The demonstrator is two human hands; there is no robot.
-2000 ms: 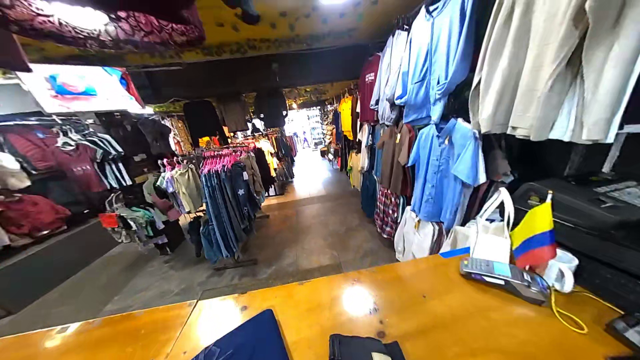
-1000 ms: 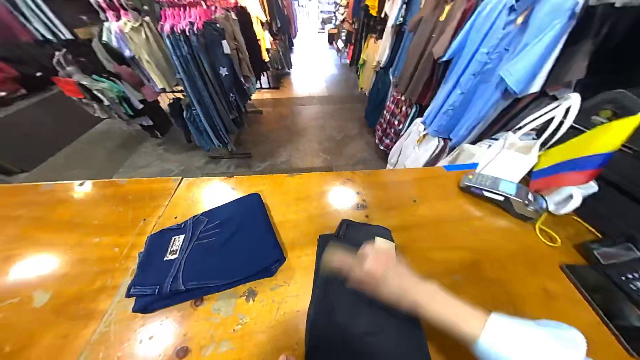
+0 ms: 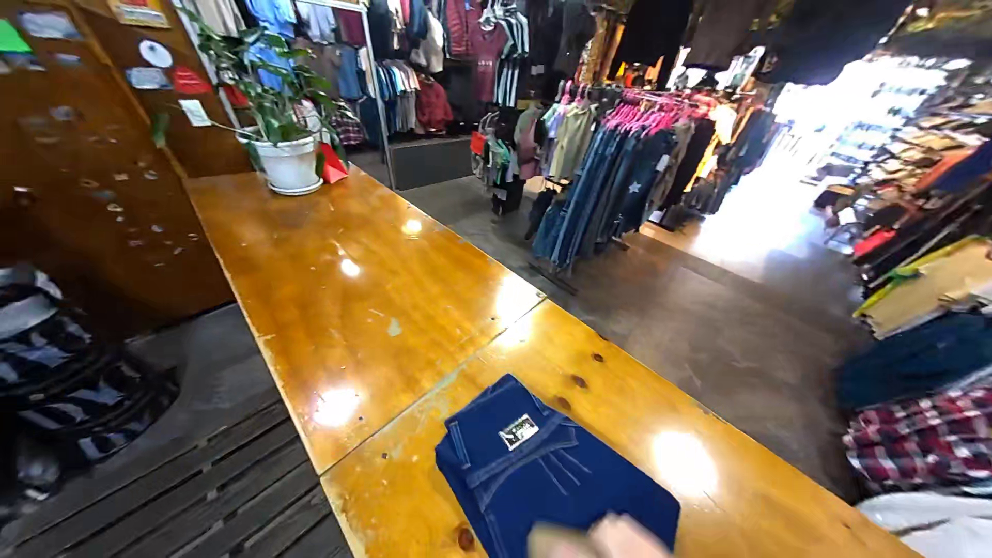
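Note:
Folded dark blue jeans (image 3: 527,473) with light stitching and a pale waistband patch lie on the varnished wooden counter (image 3: 372,271). One blurred hand (image 3: 601,539) shows at the bottom edge, over the lower part of the jeans. It seems to touch the cloth, but the blur hides its fingers, and which hand it is cannot be told. No other hand is in the picture.
A potted plant (image 3: 287,163) in a white pot stands at the counter's far left end. Beyond the counter are racks of jeans (image 3: 604,186) on pink hangers. Slatted flooring (image 3: 178,496) lies at lower left, and a plaid garment (image 3: 922,434) hangs at right.
The view has swung left, bringing in the plant and leaving out the black folded garment and card terminal. A hand was on the black garment a second ago; one is now over the blue jeans.

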